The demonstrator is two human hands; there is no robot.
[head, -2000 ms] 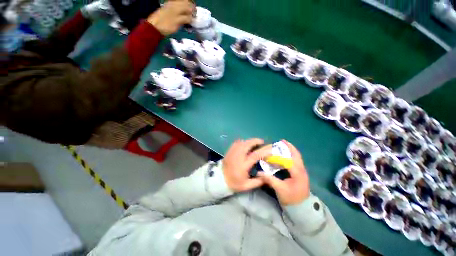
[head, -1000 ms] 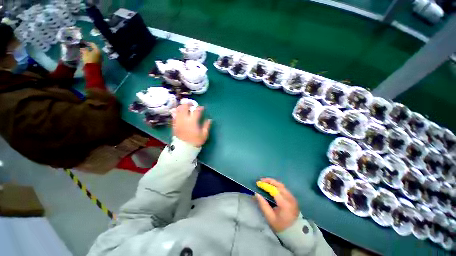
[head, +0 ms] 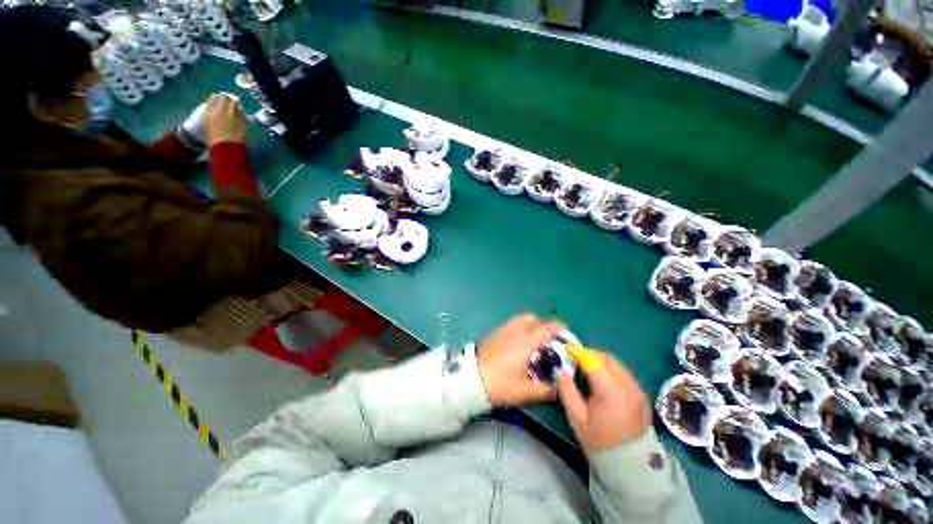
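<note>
My left hand [head: 512, 358] grips a small white shell [head: 552, 357] with a dark inside, just above the green bench's front edge. My right hand [head: 611, 402] holds a yellow-handled tool [head: 584, 357], and its fingers meet the shell's right side. The tool's tip and part of the shell are hidden by fingers. Piles of white shells with dangling wires [head: 355, 217] lie on the bench at left. Rows of open white shells with dark centres [head: 690, 408] stand at right.
A neighbouring worker [head: 133, 215] sits at left, hands near a black fixture [head: 312, 102]. More white parts [head: 153, 51] stand behind that worker. A green conveyor [head: 614, 113] runs along the far side. A red stool [head: 307, 348] is under the bench edge. A grey post [head: 854, 154] rises at right.
My left hand has come back from the left pile and now holds a shell beside my right hand. A white shell lies at the pile's right edge. The view has shifted.
</note>
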